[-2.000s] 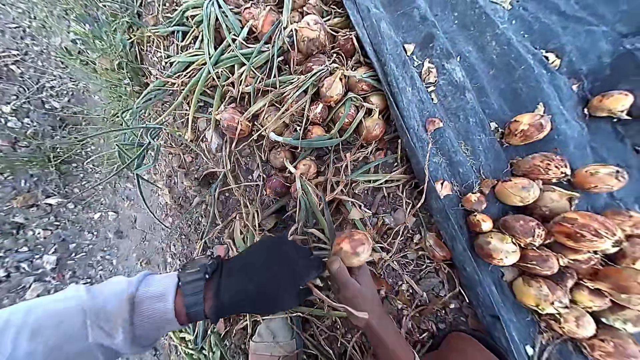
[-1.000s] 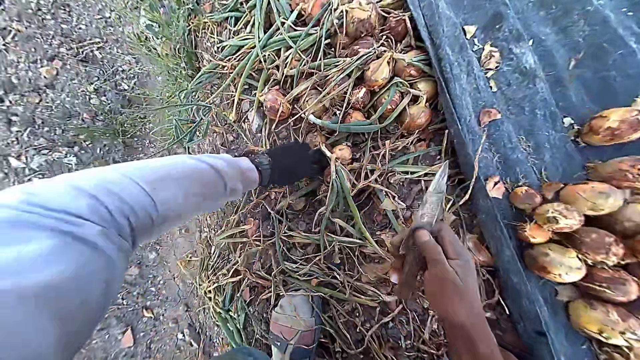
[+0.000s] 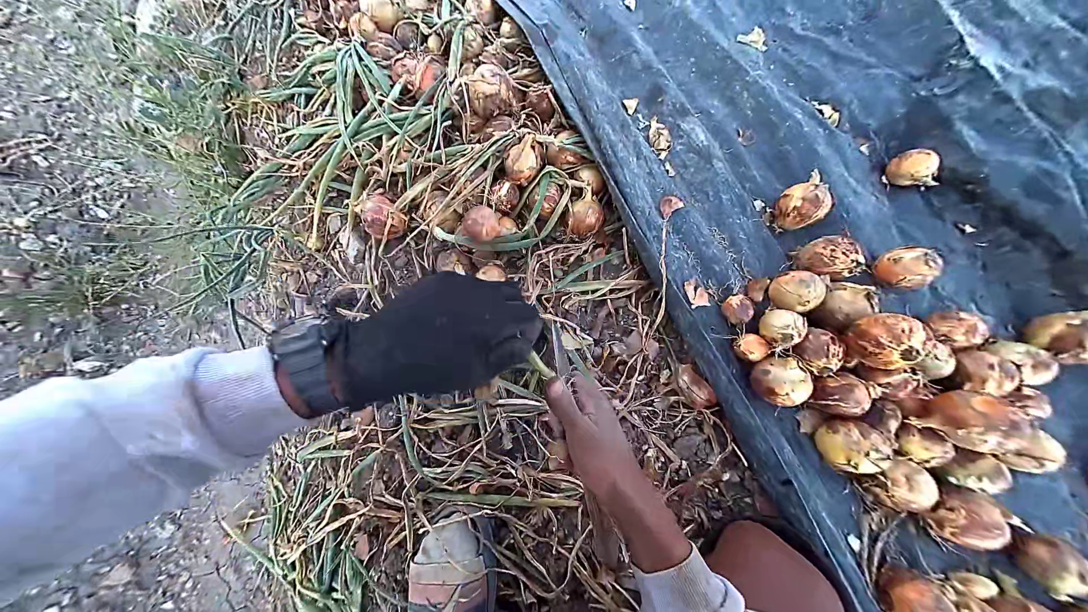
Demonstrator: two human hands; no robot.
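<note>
My left hand point(image 3: 446, 336), in a black glove, is closed at the centre, with a short green onion stalk point(image 3: 538, 365) showing at its fingertips. Whatever else lies inside the glove is hidden. Against that stalk stands the blade of a knife point(image 3: 559, 350), pointing up and held in my bare right hand point(image 3: 591, 425). The two hands nearly touch. Just above the glove lie onions with their green tops point(image 3: 481, 223) in a heap on the soil. Cut leaves and dry stalks point(image 3: 501, 497) cover the ground below my hands.
A dark plastic sheet point(image 3: 722, 212) spreads over the right side, bearing a pile of topped onions point(image 3: 884, 340). My shoe point(image 3: 450, 561) is at the bottom, beside my knee point(image 3: 769, 569). Gravelly soil point(image 3: 51, 212) with grass runs along the left.
My left hand was reaching to the onions on the ground a second ago; it is now drawn back beside my right hand. The knife has come against the stalk.
</note>
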